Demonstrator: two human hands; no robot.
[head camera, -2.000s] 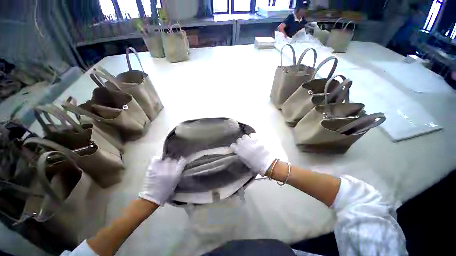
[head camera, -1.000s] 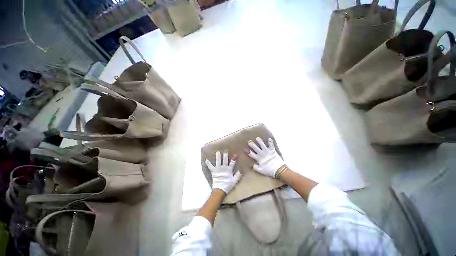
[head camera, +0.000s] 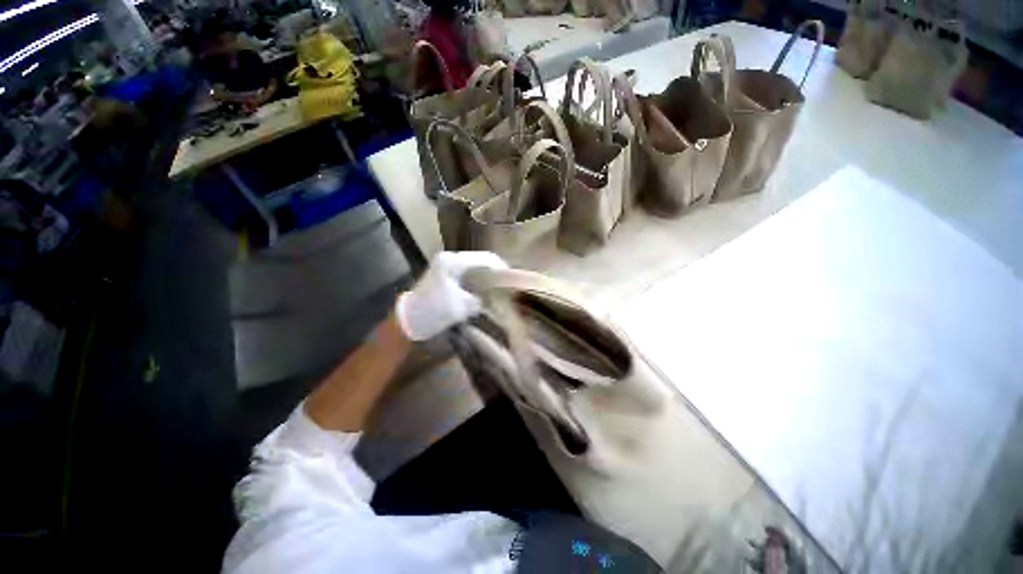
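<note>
My left hand (head camera: 440, 296), in a white glove, is closed on the handles of a taupe tote bag (head camera: 662, 420). The bag is tilted and partly blurred, at the near edge of the table. Its open mouth and darker inside show. My right hand cannot be made out clearly; a small blurred reddish-brown shape at the bottom edge may be part of it. A large stack of white paper (head camera: 864, 336) lies to the right of the bag.
Several taupe tote bags (head camera: 684, 146) stand close together beyond my left hand. More bags (head camera: 918, 70) stand far right. Behind at left are a wooden-topped table (head camera: 224, 146) with a yellow bag (head camera: 323, 76), and people. A grey low surface (head camera: 320, 292) lies left of the table.
The view has turned left. The bag that lay flat under both hands on the white paper is now off it, tilted, with its handles in my left hand. My right hand has left the bag's visible part.
</note>
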